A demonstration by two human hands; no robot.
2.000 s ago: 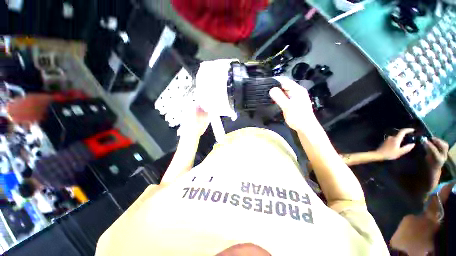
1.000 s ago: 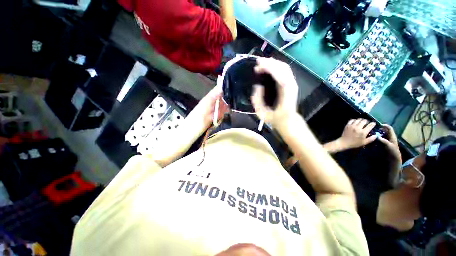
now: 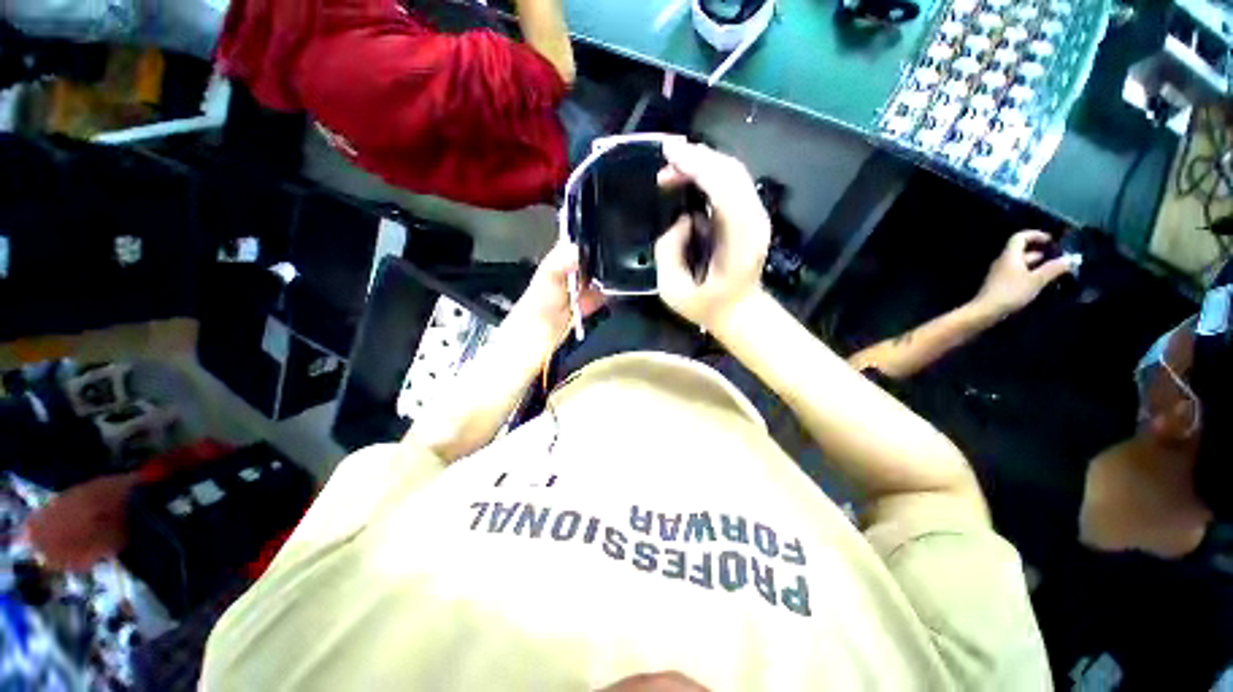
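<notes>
A white housing [image 3: 584, 165] with a black inner housing [image 3: 625, 223] inside it is held up in front of my chest, its dark open side facing me. A thin white stick hangs at its left edge. My left hand [image 3: 552, 287] grips the housing's left side, its fingers partly hidden behind it. My right hand [image 3: 723, 243] is at the right side, with its fingers curled on the edge of the black part. Thin orange and dark lead wires [image 3: 548, 372] hang below my left hand.
A black tote bin [image 3: 365, 352] with white parts [image 3: 440, 352] stands at left. A person in red [image 3: 406, 102] sits ahead. The green bench [image 3: 811, 81] holds a blister tray [image 3: 994, 88] and another white unit [image 3: 737, 20]. A neighbour's hand [image 3: 1021, 277] is at right. Black crates [image 3: 257, 338] stand left.
Since two seconds ago the housing has turned from side-on to its dark opening facing me. My right hand has moved from the black part's ribbed side to its edge. The view has shifted.
</notes>
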